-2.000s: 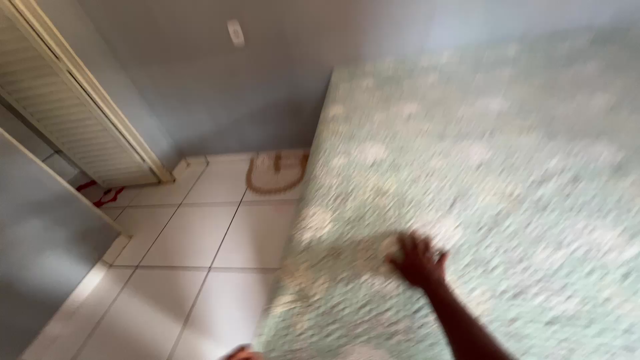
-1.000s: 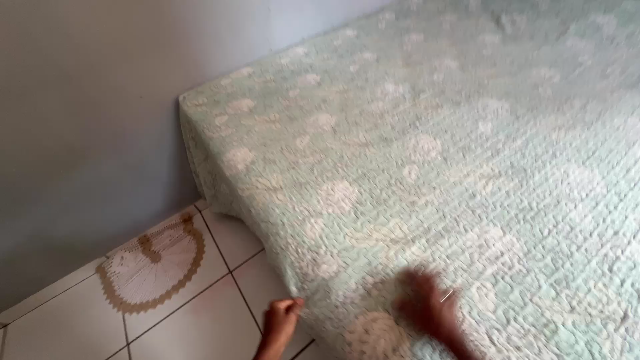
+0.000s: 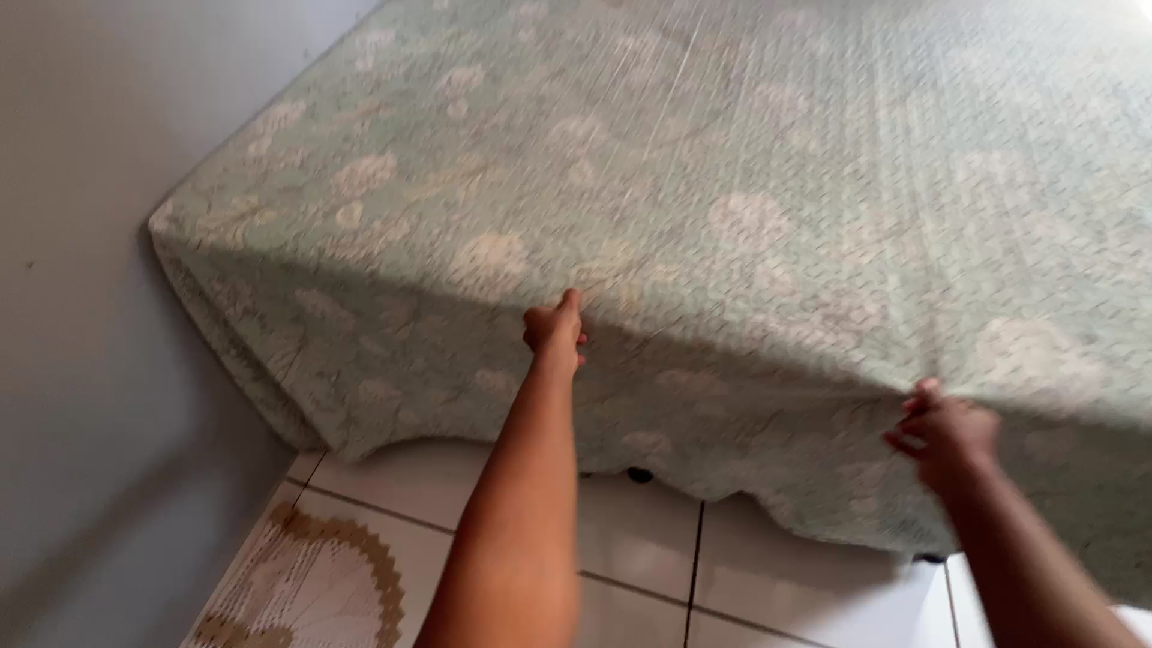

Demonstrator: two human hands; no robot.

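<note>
A pale green quilted bedspread [image 3: 666,216] with light flower shapes covers a bed and hangs over its near side. My left hand [image 3: 555,331] is at the upper edge of that side, its fingers closed on the fabric. Farther right along the same edge, my right hand [image 3: 949,427] pinches the cloth, and small creases run out from its fingertips. The bedspread's lower hem hangs unevenly above the floor; on the left it comes down to a point near the wall.
A grey wall [image 3: 72,225] meets the bed's left side. White floor tiles [image 3: 630,531] with dark joints lie below the hem. On them at lower left is a round mat with a brown scalloped border [image 3: 387,576]. A dark round bed foot [image 3: 640,474] shows under the hem.
The right hand, flat on top of the bedspread two seconds ago, is now gripping cloth at the edge. My left hand has come fully into view on the edge. The view has swung markedly.
</note>
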